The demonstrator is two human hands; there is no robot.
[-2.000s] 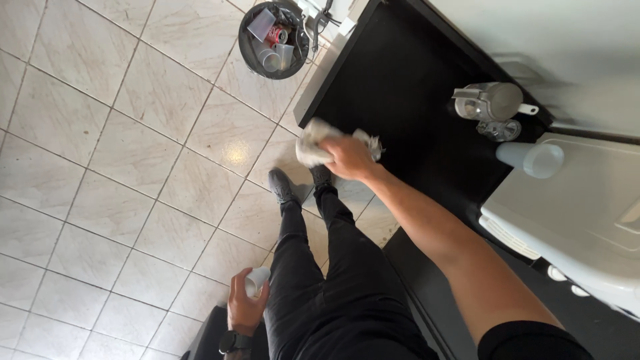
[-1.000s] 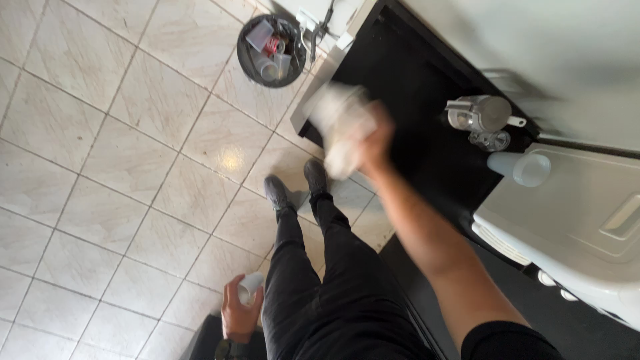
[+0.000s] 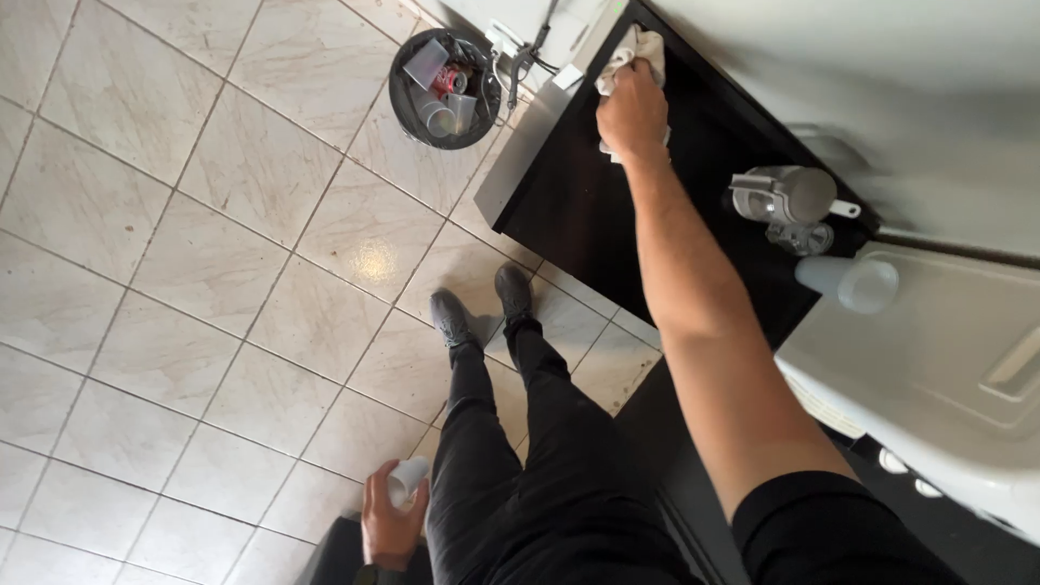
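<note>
My right hand (image 3: 635, 110) presses a crumpled whitish cloth (image 3: 646, 45) onto the black tabletop (image 3: 569, 191), near its far end by the wall. Part of the cloth also shows below the hand. Low in the view, beside my leg, my left hand (image 3: 392, 520) holds a small translucent plastic cup (image 3: 408, 478) between thumb and fingers. To the right of my right forearm, a lidded clear pitcher (image 3: 784, 195) with a light handle stands on the tabletop, next to a clear glass item (image 3: 800, 238).
A black bin (image 3: 398, 101) with plastic cups and a red can stands on the tiled floor. Cables and a power adapter (image 3: 568, 76) lie by the table's far edge. A pale translucent container (image 3: 868, 284) sits beside a white lidded appliance (image 3: 934, 349) at the right.
My right hand has moved with the cloth from the table's near left corner to its far end. My left hand still holds the cup low down.
</note>
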